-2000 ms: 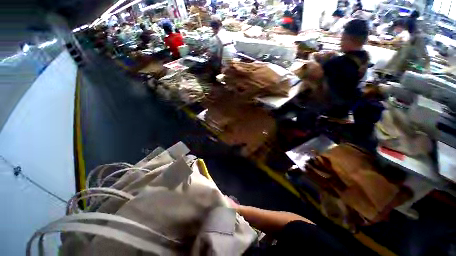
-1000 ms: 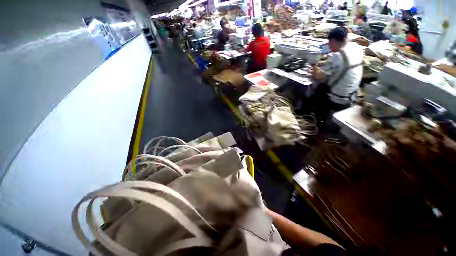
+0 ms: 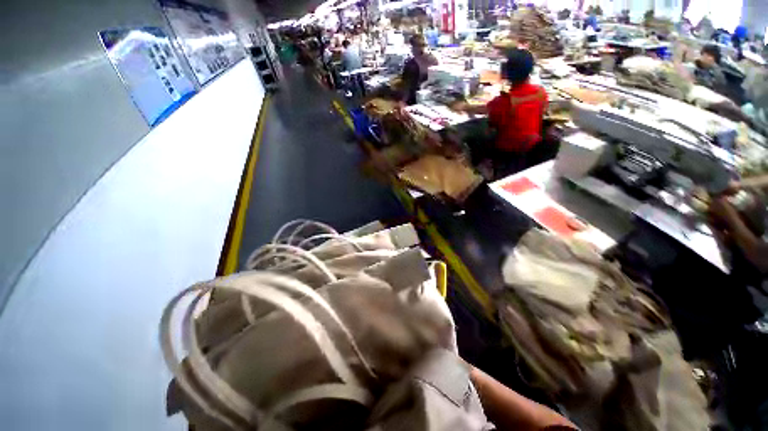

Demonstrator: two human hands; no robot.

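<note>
A bundle of beige tote bags (image 3: 337, 328) fills the lower middle of the view, close in front of me. Its pale looped handles (image 3: 253, 290) stand up on the left side. A small yellow edge (image 3: 440, 278) shows at the bundle's right. My right forearm comes in from the bottom right and passes behind the bundle; the right hand itself is hidden by the bags. My left hand is not in view.
A dark aisle floor (image 3: 307, 160) with yellow lines runs ahead, beside a white wall panel (image 3: 126, 278) at left. At right are a beige bag pile (image 3: 589, 320), a sewing table (image 3: 552, 210), brown pieces (image 3: 438, 175), and a seated person in red (image 3: 518, 116).
The view has moved forward along the aisle. The beige pile and the person in red are nearer; the nearest brown pile has left view. The bundle is still carried in front of me.
</note>
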